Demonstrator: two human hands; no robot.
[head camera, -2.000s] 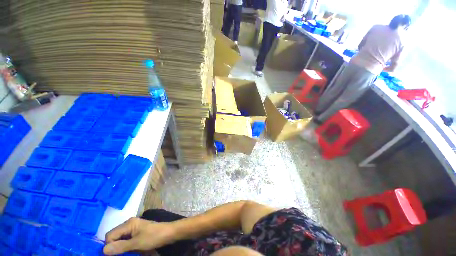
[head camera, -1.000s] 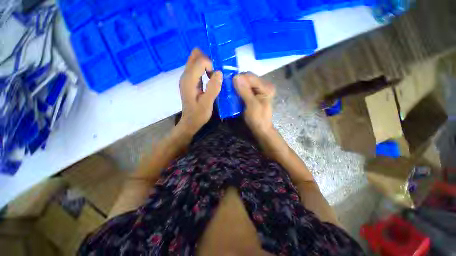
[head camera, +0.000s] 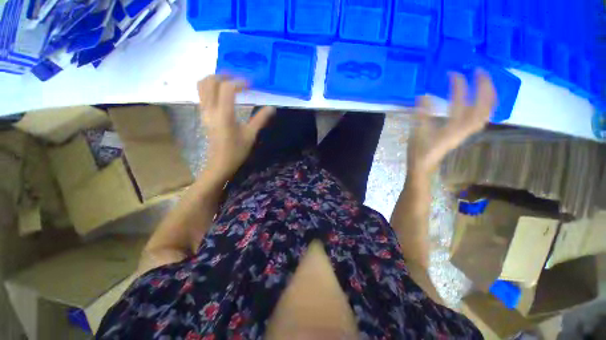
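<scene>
Blue insert trays lie on the white table. One tray (head camera: 292, 70) lies at the front edge, its shaped cavity left and square cavity right. A second tray (head camera: 399, 73) lies beside it across a narrow gap. A third tray (head camera: 502, 89) lies askew at the right. My left hand (head camera: 229, 119) is at the first tray's lower left corner, fingers and thumb apart, holding nothing. My right hand (head camera: 448, 126) is blurred, fingers spread, in front of the second and third trays; I see nothing in it. Whether its fingertips touch a tray is unclear.
More blue trays (head camera: 365, 20) stand in rows behind. Loose white and blue retail boxes (head camera: 86, 30) are heaped at the back left. Open cartons (head camera: 100, 199) stand on the floor at left, and another carton (head camera: 492, 239) at right. A flattened carton stack (head camera: 531, 163) is at right.
The view has turned and levelled. My hands have moved apart and let go of the blue tray piece they held. Two trays now lie along the front edge, left of the askew tray.
</scene>
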